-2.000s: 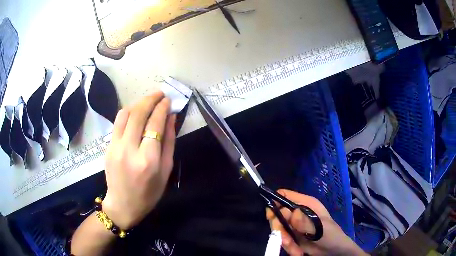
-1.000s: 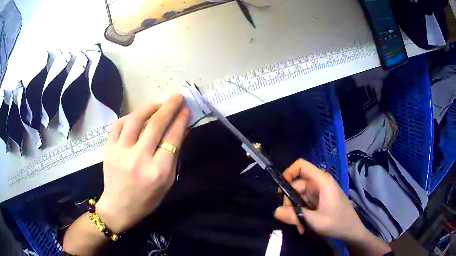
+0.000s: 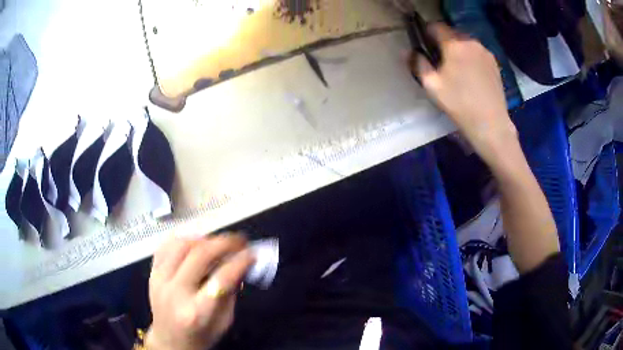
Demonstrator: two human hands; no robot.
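Note:
My left hand is over my dark-clothed lap, below the table edge, its fingers closed on a small pale tab piece; both are blurred. My right hand is over the table at the upper right, holding the scissors by their black handles. The blades point to the top of the frame and are mostly cut off or blurred. Several curled black-and-white tab pieces stand in a row on the table at the left.
The yellow-tan machine bed is at the top. A dark trimming lies below its edge, and a pale one on my lap. The smartphone is partly behind my right hand. Blue baskets with bundled pieces stand at the right. Grey panels lie far left.
My right hand has moved the scissors from the tab piece up to the table's upper right. My left hand has drawn the tab piece down off the table edge, over my lap.

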